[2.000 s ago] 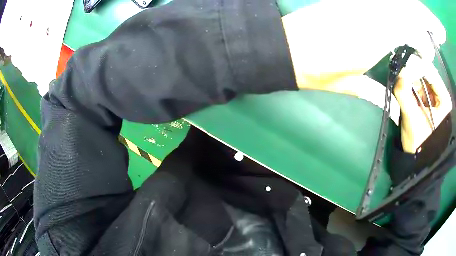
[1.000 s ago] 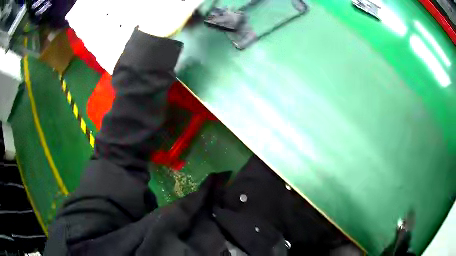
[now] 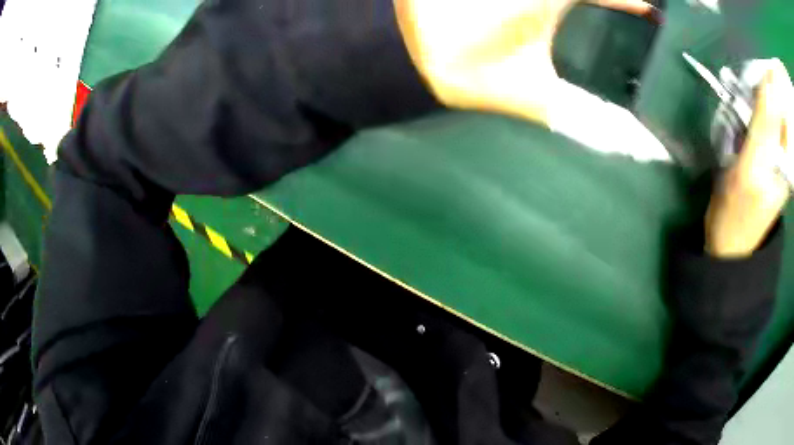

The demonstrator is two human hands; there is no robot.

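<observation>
My left hand reaches in from the upper left, with white coverings on its fingers. It is curled around a dark, blurred thing that looks like a black housing frame; its outline is unclear and its upper part is cut off by the top edge. My right hand is at the far right, fingertips white and blurred. It holds a thin silver pointed tool, which looks like tweezers, tip pointing up and left towards the dark thing. I cannot tell whether the tip touches it.
The green mat lies under both hands, its pale-edged front running diagonally above my lap. A white sheet is at the upper left, with a bit of red beside it. Hazard tape lies on the green floor below.
Since one second ago, my left arm has swung from the far-left frames on the mat to the upper middle. My right hand has risen from the lower right. The view has turned too.
</observation>
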